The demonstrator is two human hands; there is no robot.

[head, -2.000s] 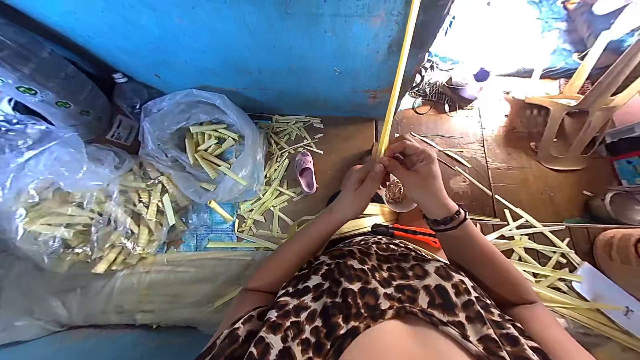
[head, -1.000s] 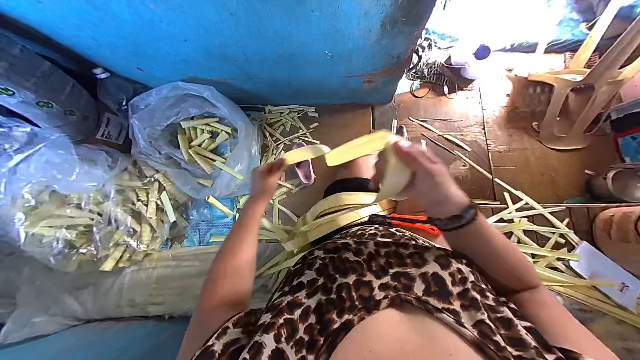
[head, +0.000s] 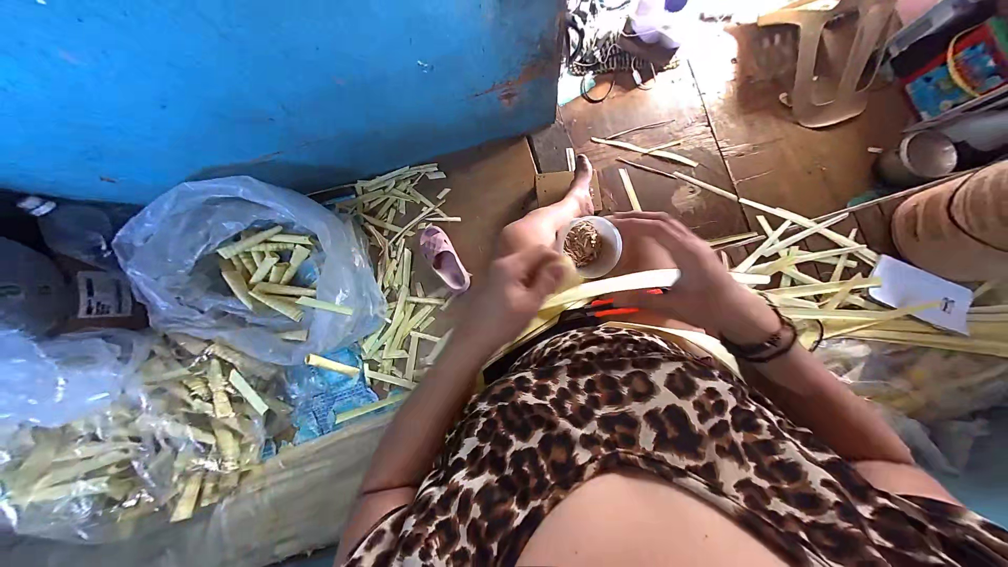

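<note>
Pale yellow-green plant strips [head: 610, 287] lie across my lap, between my two hands. My left hand [head: 524, 287] is blurred, with its fingers curled at the left end of the strips; whether it grips one cannot be told. Over the right part of the strips, my right hand [head: 685, 272] is held with its fingers spread and bent, and nothing is plainly gripped. A white cup [head: 608, 250] holding small brown bits stands just beyond the strips, between the hands. Red-orange handles [head: 630, 312], perhaps of a cutting tool, rest on my lap under the strips.
A clear plastic bag [head: 339, 291] of cut strip pieces stands at the left, with another bag [head: 150, 441] nearer. Loose pieces and a pink shoe [head: 445, 258] lie on the floor. At the right are long strips [head: 827, 291], white paper [head: 921, 294] and a plastic chair [head: 819, 71].
Two seconds ago both hands were together on an upright strip; one second ago they were apart with strip pieces between them. Now both are low over the lap.
</note>
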